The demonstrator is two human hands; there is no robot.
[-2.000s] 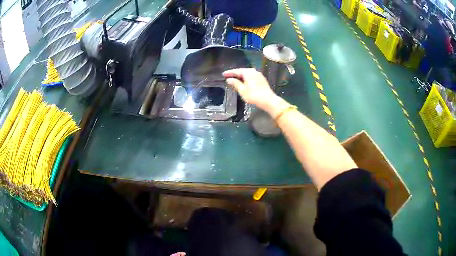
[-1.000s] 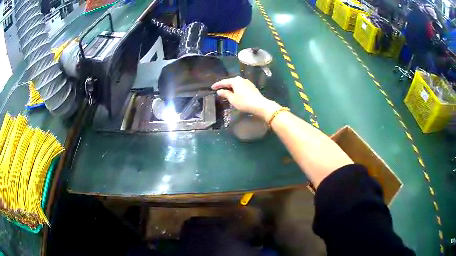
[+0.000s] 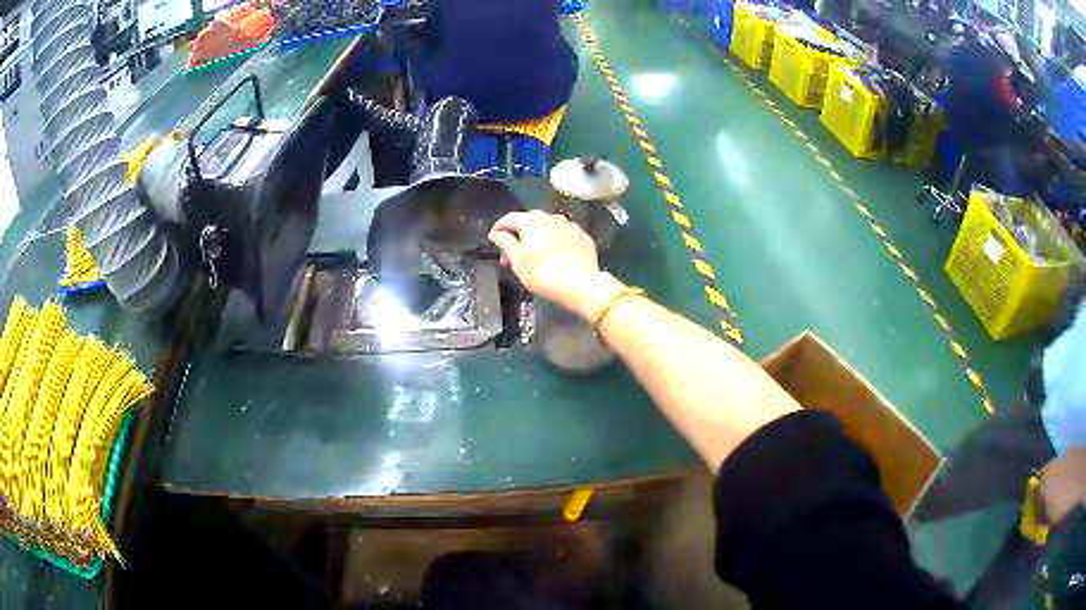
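Note:
The solder pot (image 3: pixel 399 312) is set in the bench in front of me, with a bright reflection on its silvery molten surface. My right hand (image 3: pixel 542 256) is above the pot's right rear corner. Its fingertips pinch what looks like a thin dark scraper (image 3: pixel 476 253) reaching over the pot; its far end is hard to make out. A small round metal dish (image 3: pixel 575 346) is below my wrist, partly covered by it. A lidded metal cup (image 3: pixel 588 181) stands behind my hand. My left hand is not in view.
Yellow lead wires (image 3: pixel 60 417) lie on a green tray (image 3: pixel 117 477) at left. A grey ribbed duct (image 3: pixel 101 155) and dark housing (image 3: pixel 268 226) stand left of the pot. A cardboard box (image 3: pixel 852 411) is at right. A person's hand (image 3: pixel 1060 491) shows at the right edge.
The view has shifted. My right hand remains near the pot's rear right, and the dark bar's angle over the pot has changed. A person has come into view at the right edge.

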